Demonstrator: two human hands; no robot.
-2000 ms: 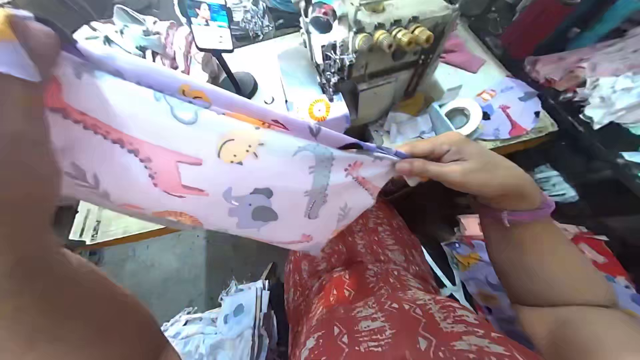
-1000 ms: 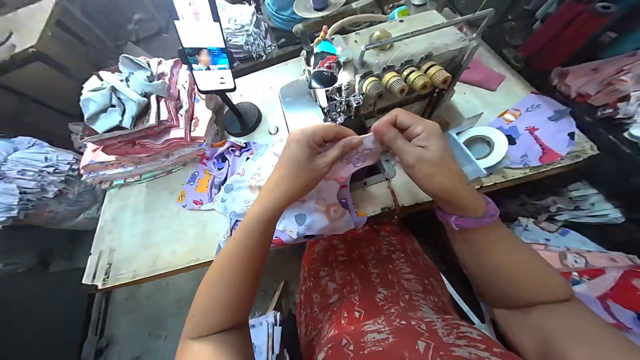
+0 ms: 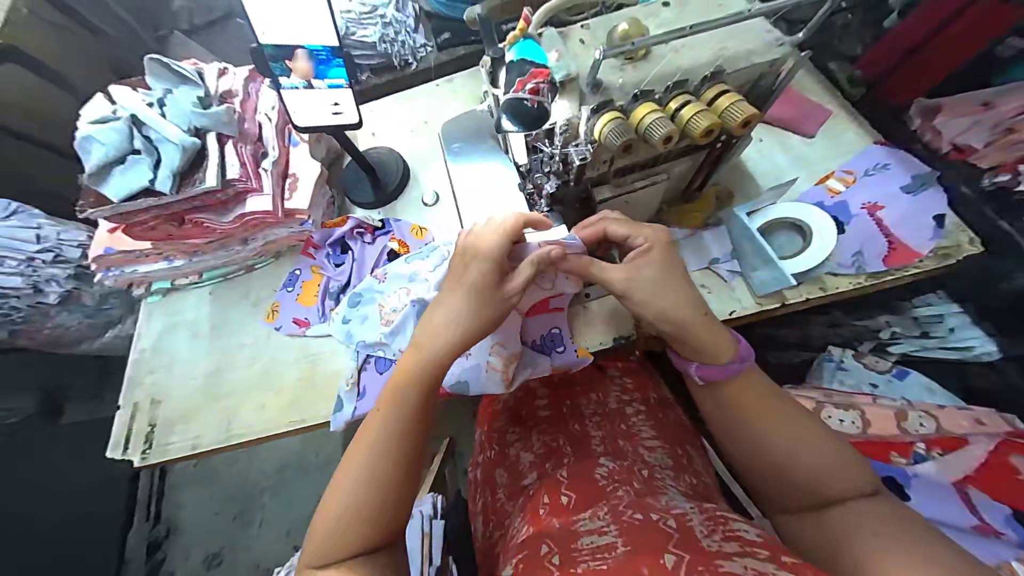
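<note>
Both my hands pinch the upper edge of an animal-print fabric piece (image 3: pixel 488 360) just in front of the needle area of an overlock sewing machine (image 3: pixel 560 160). My left hand (image 3: pixel 488 280) holds the edge between thumb and fingers, close to a small white strip (image 3: pixel 546 234). Nearly touching it, my right hand (image 3: pixel 640 268) grips the same edge from the other side. The fabric drapes over the table's front edge, and purple printed fabric (image 3: pixel 344 272) lies beside it on the left. My fingers hide part of the edge.
A phone (image 3: pixel 308 72) on a black stand is behind my left hand. Stacked cut fabric (image 3: pixel 200 216) fills the table's left side. Right of the machine lie a roll of white tape (image 3: pixel 792 238) and a purple printed piece (image 3: pixel 880 212). More fabric pieces (image 3: pixel 944 448) lie at the lower right.
Two seconds ago the printed fabric was stretched wide between my hands. It now lies low by the machine with my hands close together; they have shifted little over the last second.
</note>
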